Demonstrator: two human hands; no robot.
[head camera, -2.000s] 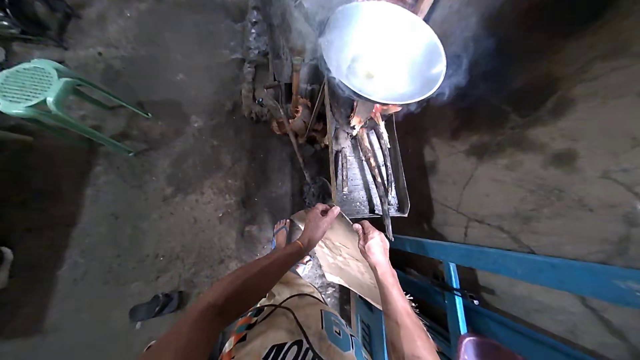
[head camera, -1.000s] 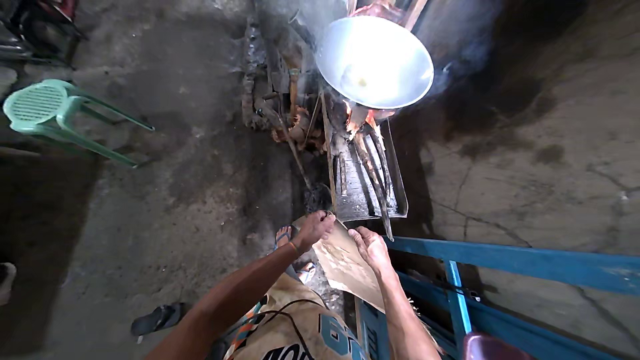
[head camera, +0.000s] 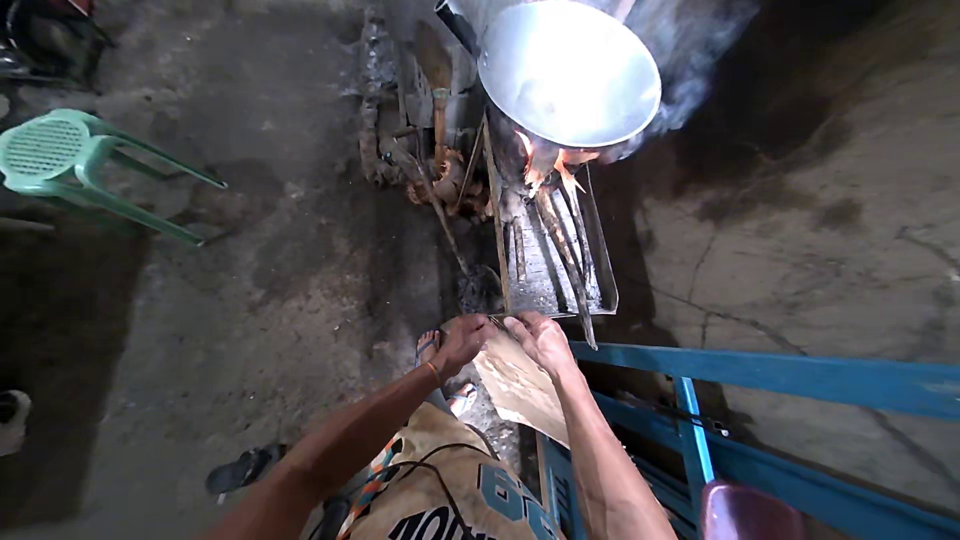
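Note:
Both hands hold the top edge of a worn piece of cardboard (head camera: 521, 382), which hangs down in front of my body. My left hand (head camera: 465, 341) grips its left corner, and my right hand (head camera: 541, 339) grips it just beside, the fingertips nearly touching. Beyond them lies a metal tray (head camera: 536, 262) holding charred sticks; one long stick of firewood (head camera: 566, 255) pokes over its near edge. Orange flames (head camera: 551, 161) burn at the sticks' far ends, under a wide metal pan (head camera: 570, 71). Smoke rises around the pan, whose inside is washed out by glare.
A blue wooden frame (head camera: 780, 375) stands at right, near a dark red seat-like object (head camera: 750, 514). Left of the tray are a brush (head camera: 439, 82) and husk-like pieces (head camera: 450, 184). A green plastic stool (head camera: 49, 150) and dark slippers (head camera: 244, 470) are on the floor at left.
My hands have come closer together along the cardboard's top edge. Flames under the pan show larger than two seconds ago.

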